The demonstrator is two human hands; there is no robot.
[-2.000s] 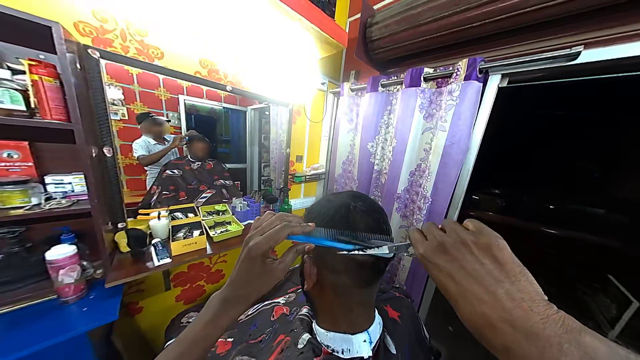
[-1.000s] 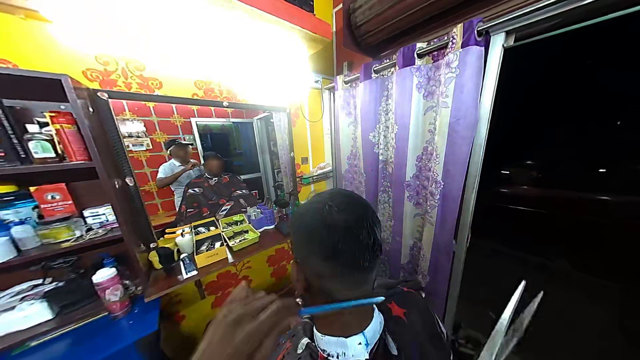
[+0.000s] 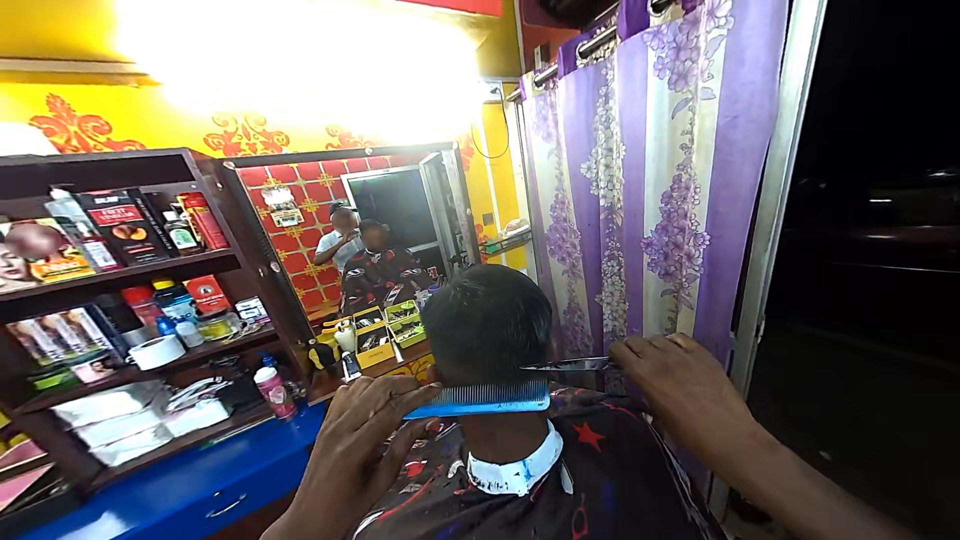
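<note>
A seated person's head with short dark hair (image 3: 487,322) faces away from me. My left hand (image 3: 364,435) grips a blue comb (image 3: 487,399), its teeth upward across the nape. In my right hand (image 3: 664,375) is a pair of scissors (image 3: 566,365), the blades pointing left at the hair just above the comb; the handles are hidden by my fingers. A white neck strip (image 3: 517,469) with dark hair bits circles the neck. A dark patterned barber's cape (image 3: 630,480) covers the shoulders.
A mirror (image 3: 300,247) hangs ahead, above yellow trays (image 3: 375,349) of small tools. At left, a dark shelf unit (image 3: 247,281) holds bottles and boxes over a blue counter (image 3: 187,480). A purple floral curtain (image 3: 630,187) hangs at right beside a dark opening.
The scissors, apart from the head at lower right one second ago, are now at the hair above the comb. My right hand has come back into view. The view has shifted toward the shelves.
</note>
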